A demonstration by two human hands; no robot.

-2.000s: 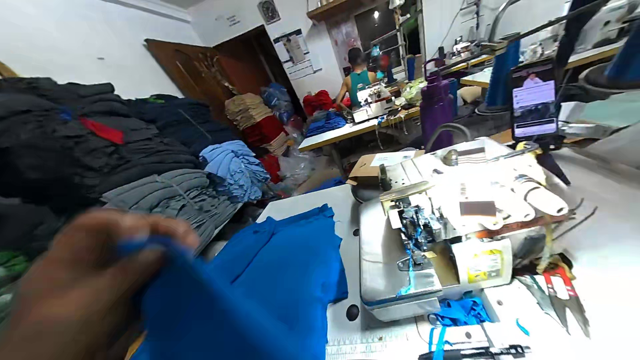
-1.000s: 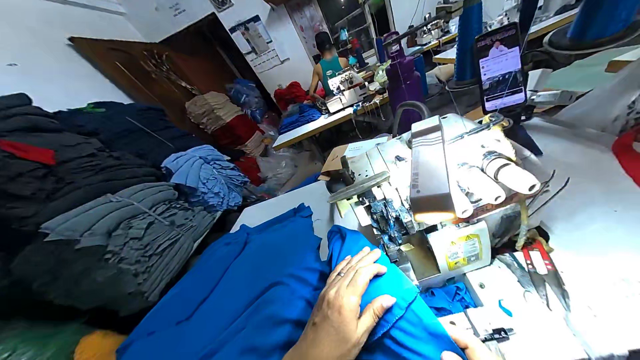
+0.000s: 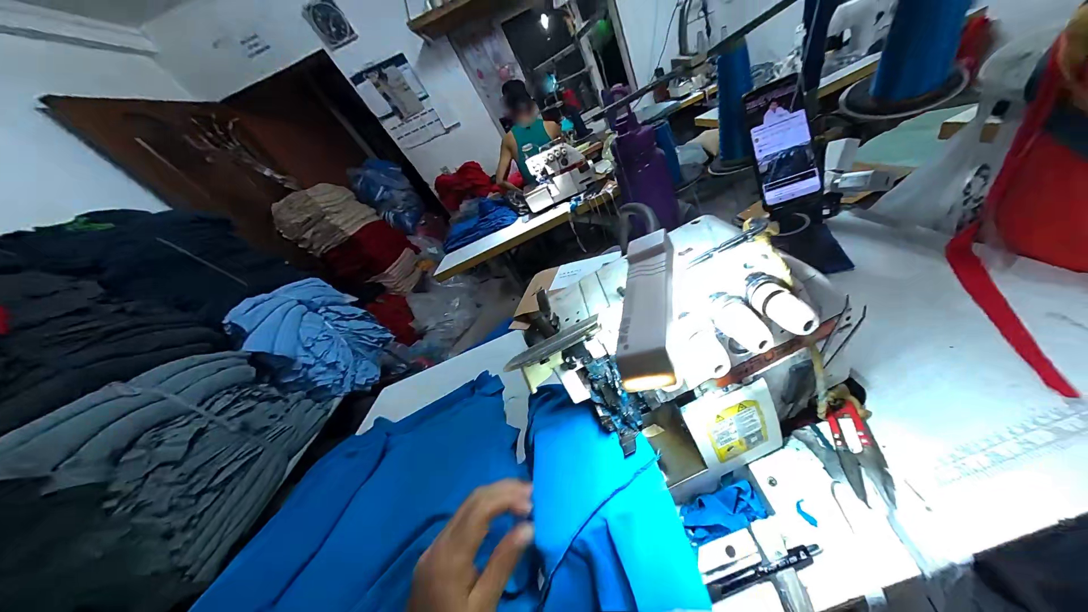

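Blue fabric point(image 3: 408, 501) is spread over the white table left of an overlock sewing machine point(image 3: 697, 314). A folded part of it point(image 3: 612, 510) reaches the machine's presser and needle area, under a lit lamp point(image 3: 648, 314). At the bottom centre my left hand point(image 3: 476, 544) is over the fabric, fingers curled and somewhat blurred; whether it pinches the cloth is unclear. My right hand does not show in this frame.
Snips with red handles point(image 3: 847, 429) and a black pen-like tool point(image 3: 765, 571) lie right of the machine. A phone point(image 3: 782, 153) stands behind. Garment piles point(image 3: 170, 425) fill the left. A person point(image 3: 527, 132) sits at another machine point(image 3: 557, 174).
My left hand has drawn back from the folded fabric beside the machine, toward the lower left. The fingertips at the lower right one second ago are out of view now.
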